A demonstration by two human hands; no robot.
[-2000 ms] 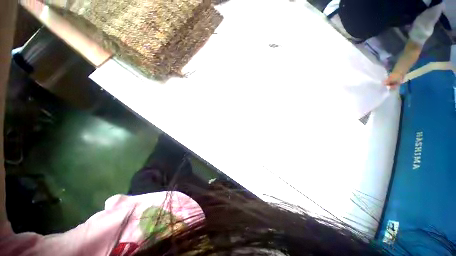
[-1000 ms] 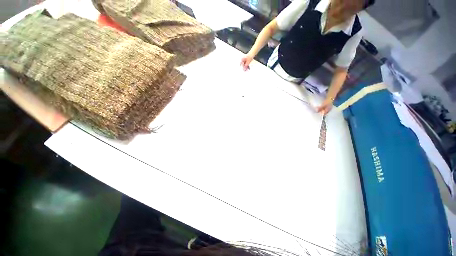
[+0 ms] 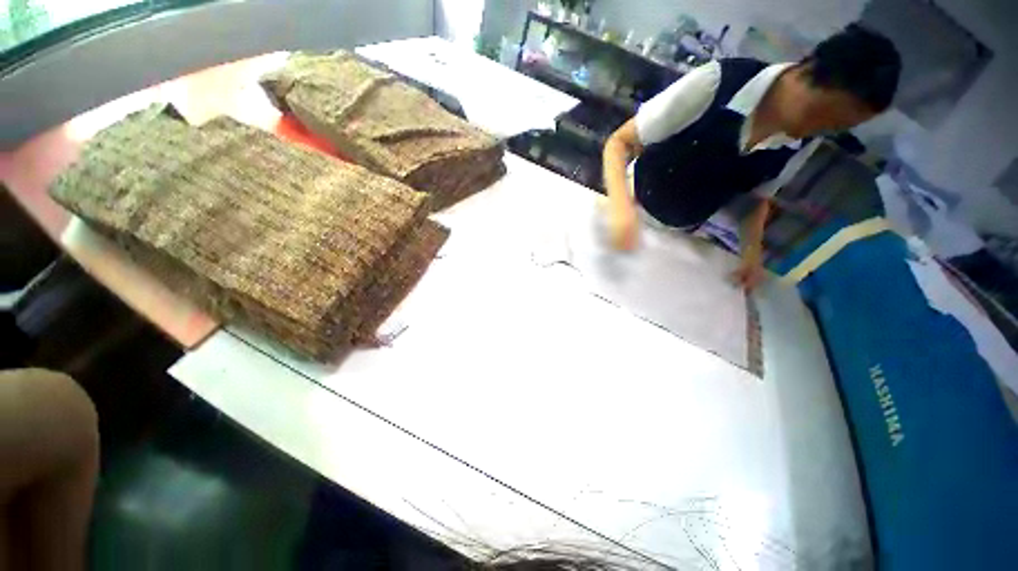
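Neither of my hands can be made out. A blurred, rounded skin-coloured shape is cut off at the lower left edge; I cannot tell what it is. A thick stack of brown tweed panels point(image 3: 257, 223) lies at the left of the white table point(image 3: 447, 379), with loose threads at its near corner. A second tweed stack point(image 3: 385, 123) lies behind it. A pale grey-lilac interlining point(image 3: 681, 292) lies flat near the press, with a brown tweed strip point(image 3: 755, 340) bare along its right end. A co-worker's two hands are on it, one blurred.
The blue HASHIMA press point(image 3: 893, 390) stands at the right end of the table. A co-worker in a dark vest point(image 3: 714, 156) leans over the far side. A red-orange board point(image 3: 179, 318) lies under the stacks. Shelves point(image 3: 592, 56) stand behind. Dark strands of hair cross the bottom edge.
The view has swung up and left, showing both stacks and the window. The pink sleeve has left the view. The co-worker has bent lower and brought the other hand onto the interlining.
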